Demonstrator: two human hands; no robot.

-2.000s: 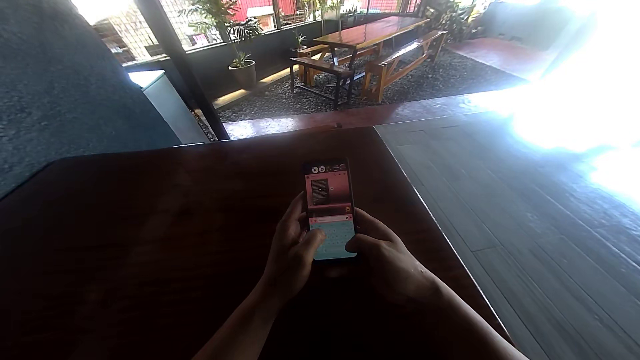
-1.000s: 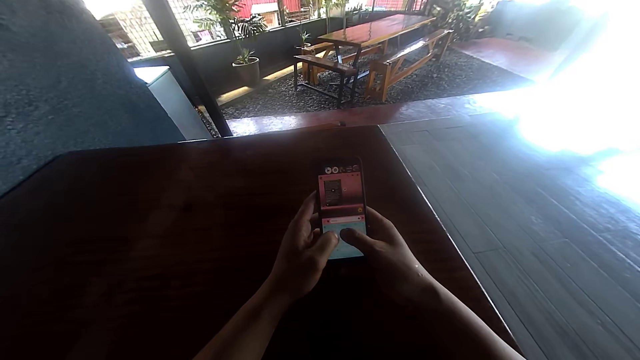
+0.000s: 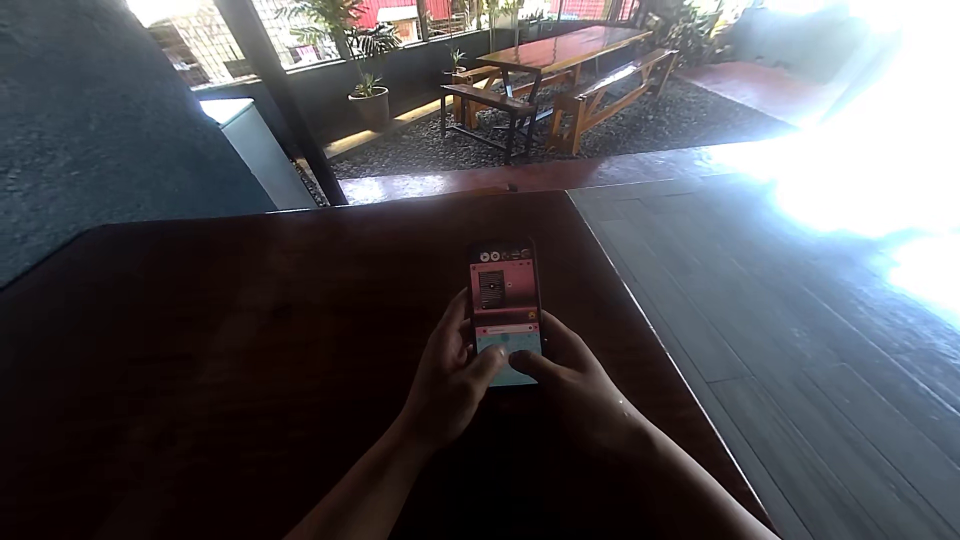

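A smartphone (image 3: 506,300) stands tilted between my two hands above a dark wooden table (image 3: 225,322), its lit screen facing me. The screen shows a pink page with a pale blue keyboard area at the bottom. My left hand (image 3: 454,375) grips the phone's left edge, its thumb over the lower screen. Along the right edge is my right hand (image 3: 577,375), with its thumb tip also over the lower screen, close to the left thumb. The fingers behind the phone are mostly hidden.
Grey plank flooring (image 3: 750,315) lies right of the table. Beyond the far edge are a wooden picnic table (image 3: 566,46) with benches on gravel, a potted plant (image 3: 369,105), a dark post (image 3: 281,97) and a pale cabinet (image 3: 262,150). A dark textured wall (image 3: 112,112) rises at left.
The phone and both hands have shifted slightly to the right in view since the earliest frame. Both thumbs have moved over the lower screen; the hold on the phone stays.
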